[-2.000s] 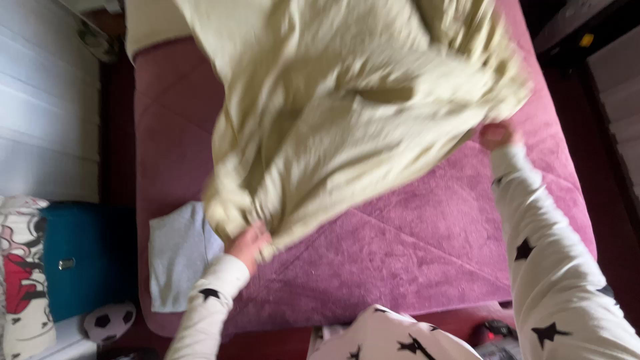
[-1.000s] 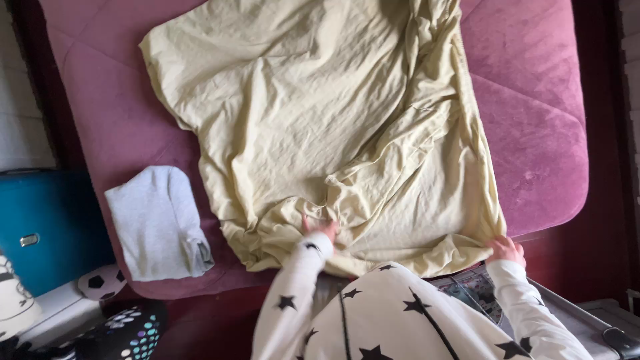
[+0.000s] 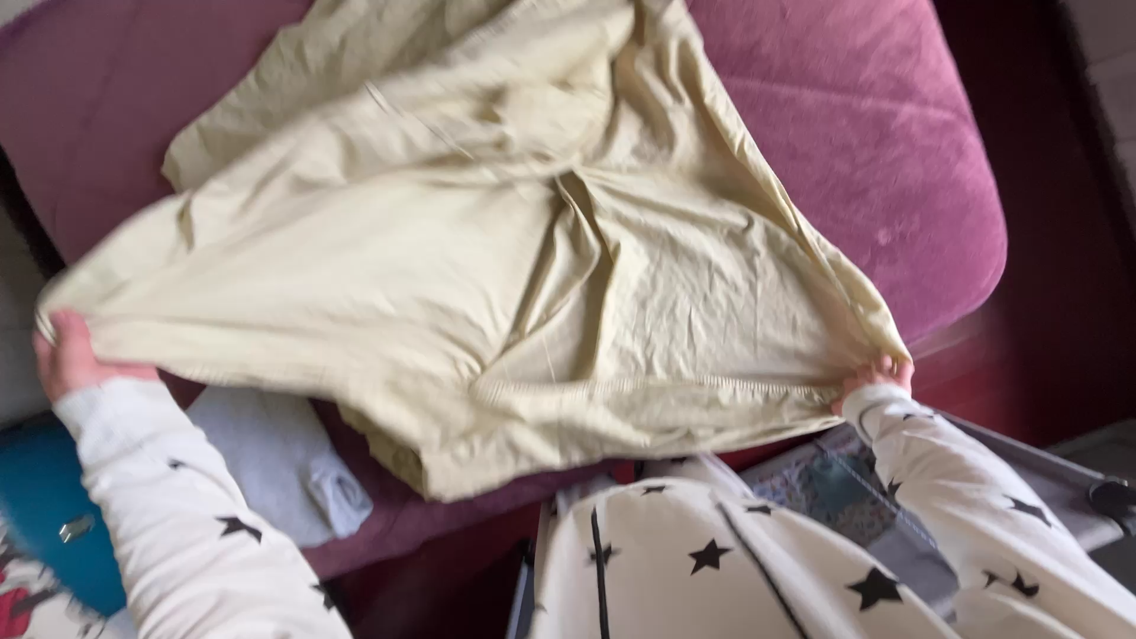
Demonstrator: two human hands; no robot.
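A cream elastic-edged fitted sheet (image 3: 399,257) stretches between my hands over a purple velvety mattress or bed cover (image 3: 852,169). At the far left, my left hand (image 3: 75,355) is closed on one corner of the sheet, its thumb uppermost. My right hand (image 3: 879,380) grips another part of the edge at the right, beside the rounded corner of the bed. Between them the gathered hem hangs in loose folds, with a deep crease near the middle. Some of the sheet's far side lies outside the view.
Folded light grey cloth (image 3: 275,461) lies on the bed's near left part, partly behind my left sleeve. A teal case or box (image 3: 53,506) with a metal clasp stands at the lower left. At the lower right is a grey-framed item (image 3: 1021,461) with patterned cloth inside.
My left hand has moved from the middle of the sheet's near edge out to the left, drawing the edge up and wide. My right hand still holds the right part.
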